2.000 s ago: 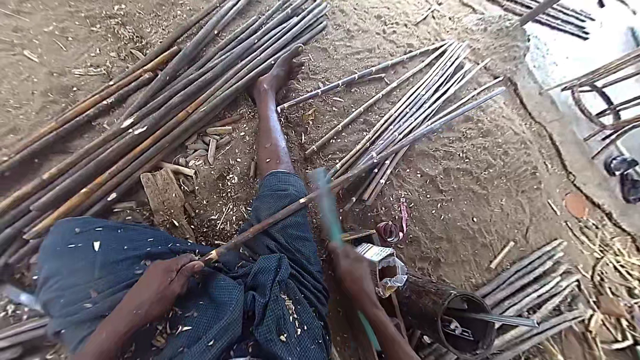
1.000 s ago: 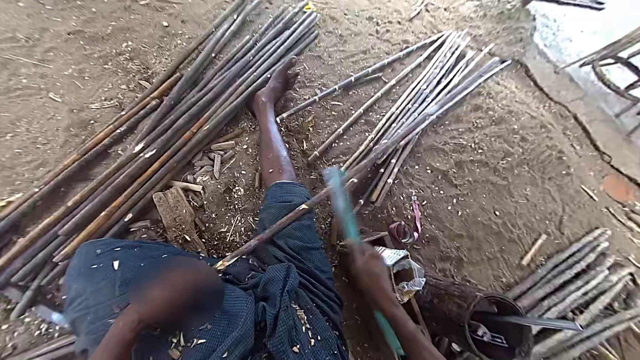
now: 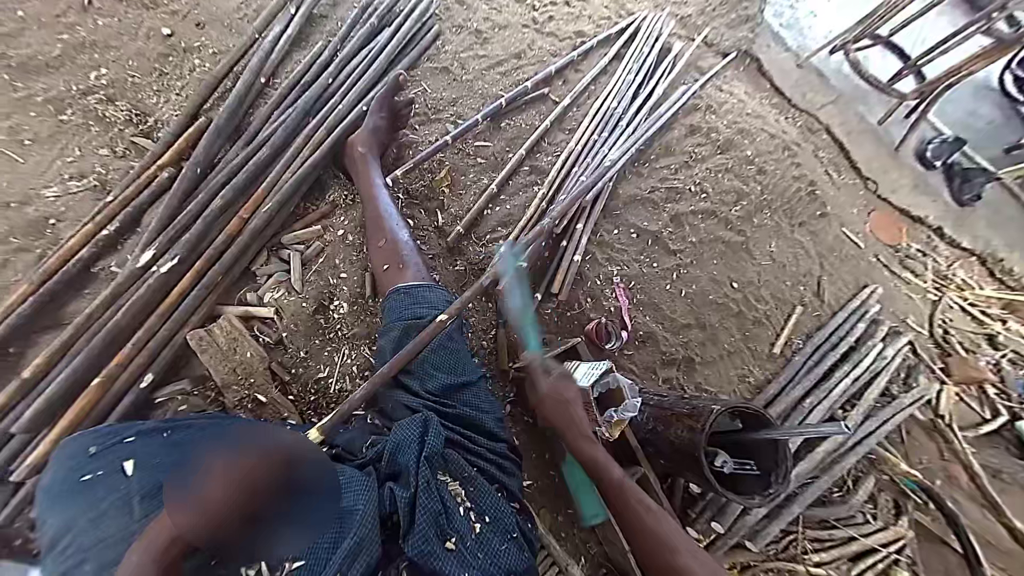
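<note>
My right hand (image 3: 552, 392) is closed around a green tool (image 3: 520, 308), blurred by motion; its upper end is against or just over a long wooden pole (image 3: 412, 352), and its lower end sticks out below the fist. The pole slants from my lap across my leg, its pale cut end (image 3: 314, 434) on the checked blue cloth. My left hand (image 3: 248, 488) is heavily blurred over the cloth, close to that cut end; its fingers and any hold on the pole cannot be made out. Wood chips lie scattered on the cloth.
Long dark poles (image 3: 264, 184) lie at the left, thinner peeled sticks (image 3: 592, 136) beyond my foot. At the right are a metal cylinder (image 3: 680, 432) with tools inside, an opened packet (image 3: 616, 400), a coiled strap (image 3: 604, 332) and a stick bundle (image 3: 832, 384). Wood offcuts (image 3: 296, 268) lie by my leg.
The left hand was at the pole's near end two seconds ago and is a blur near it now. The green tool stays in the right hand, tilted somewhat differently.
</note>
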